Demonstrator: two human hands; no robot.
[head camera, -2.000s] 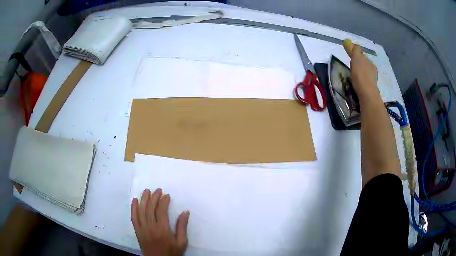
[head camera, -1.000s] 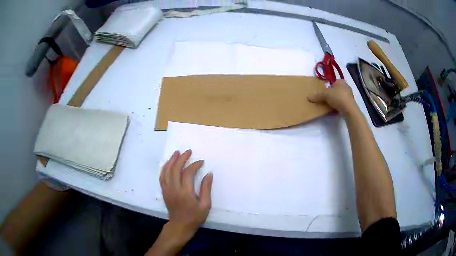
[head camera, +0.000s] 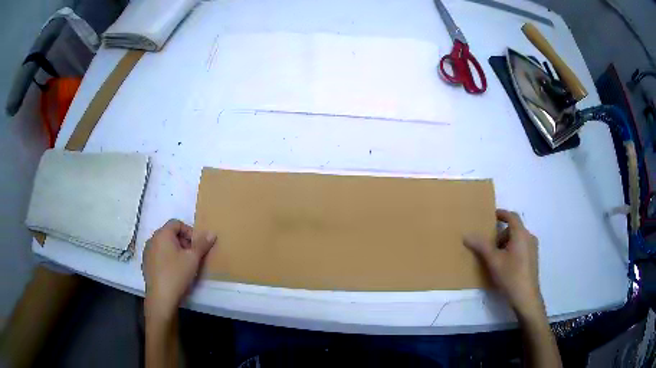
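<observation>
The tan card pressing template (head camera: 345, 230) lies lengthwise across the near part of the white table. My left hand (head camera: 176, 259) grips its left end, thumb on top. My right hand (head camera: 509, 251) grips its right end, thumb on top and fingers at the edge. A thin white margin shows along the template's near edge; whether a fabric panel lies under it is hard to tell. A white fabric panel (head camera: 360, 79) lies flat behind it, hard to see against the table.
The steam iron (head camera: 543, 97) stands on its dark rest (head camera: 516, 93) at the right, hose trailing right. Red-handled scissors (head camera: 462, 66) lie beside it. A greenish-grey panel stack (head camera: 90, 198), a brown strip (head camera: 106, 100) and a white folded stack (head camera: 147, 21) are at the left.
The template has moved towards me, and its far edge now looks straight. My left hand has left the white panel and holds the template's left end. My right hand still holds its right end.
</observation>
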